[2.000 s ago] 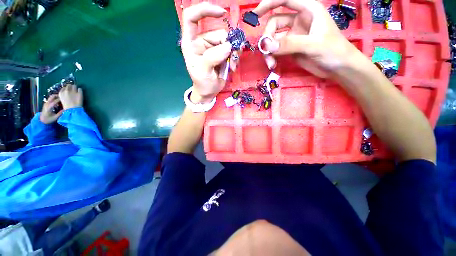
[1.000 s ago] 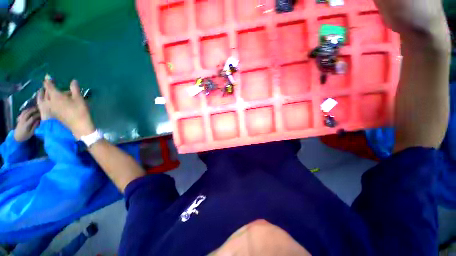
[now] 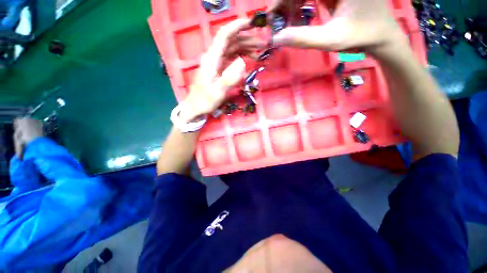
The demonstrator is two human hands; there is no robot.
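Observation:
The red compartment tray (image 3: pixel 324 132) lies in front of me, overhanging the bench's near edge. My left hand (image 3: pixel 221 74) is over its upper left part, fingers curled at a dark wired component (image 3: pixel 276 22). My right hand (image 3: pixel 347 32) is blurred at the tray's top, its fingers near the same dark clump. I cannot tell which hand grips it. A tangled wired cluster (image 3: pixel 248 96) lies in the pockets below my left hand. A green pad (image 3: pixel 351 56) shows under my right hand. Small components with white tags (image 3: pixel 358 120) sit in the right pockets.
The glossy green bench (image 3: pixel 117 101) extends left. A coworker's blue sleeve (image 3: pixel 48 165) and hand (image 3: pixel 28 130) are at the far left. A dark loose parts pile (image 3: pixel 435 24) lies right of the tray. A small dark part (image 3: pixel 56 47) lies at upper left.
My left hand has come back from the coworker's side to over the tray. My right hand has moved left over the tray. The dark clump now shows between my hands.

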